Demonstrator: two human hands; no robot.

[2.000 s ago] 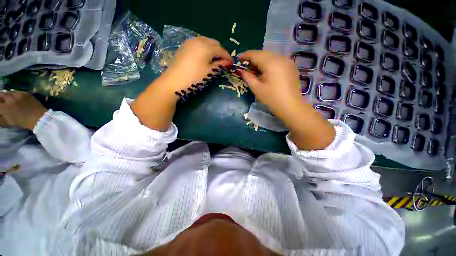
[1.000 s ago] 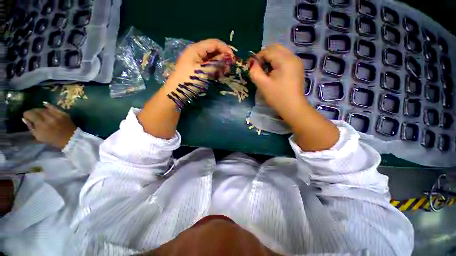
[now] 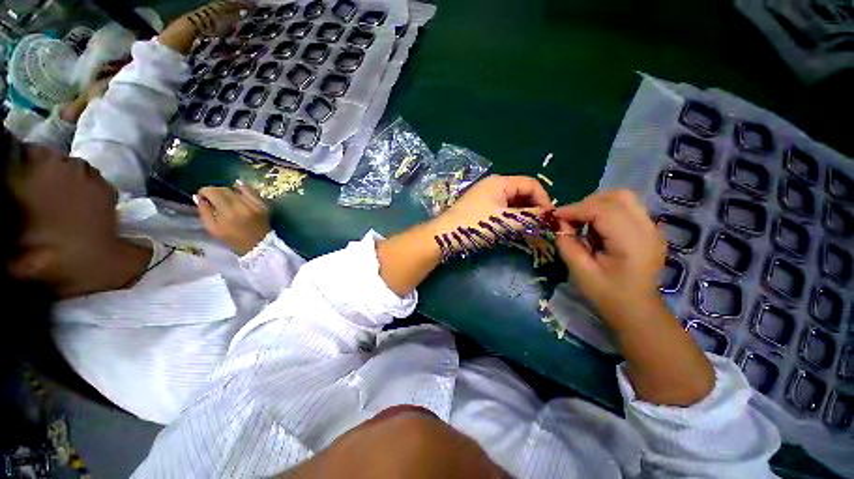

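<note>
My left hand [image 3: 492, 208] is over the dark green bench, its fingers curled at the fingertips of my right hand [image 3: 609, 239]. A row of dark adhesive-backed strips [image 3: 468, 236] sticks across the back of my left hand and wrist. The fingers of both hands meet. A thin light sliver shows at my right fingertips, too small to name. Whether my left fingers hold a part is hidden. Beige release liner scraps [image 3: 543, 251] lie beside and under the hands.
A blister tray [image 3: 629, 150] with black frames is at right, another [image 3: 348, 159] at upper left. Two clear parts bags [image 3: 373, 182] lie left of my hands. A neighbouring worker [image 3: 140, 309] sits at left, one hand reaching over the left tray. More beige scraps [image 3: 281, 181] lie near that worker.
The view has swung left, showing the neighbouring worker's head and raised arm. My hands have come together at the fingertips, after being slightly apart one second ago.
</note>
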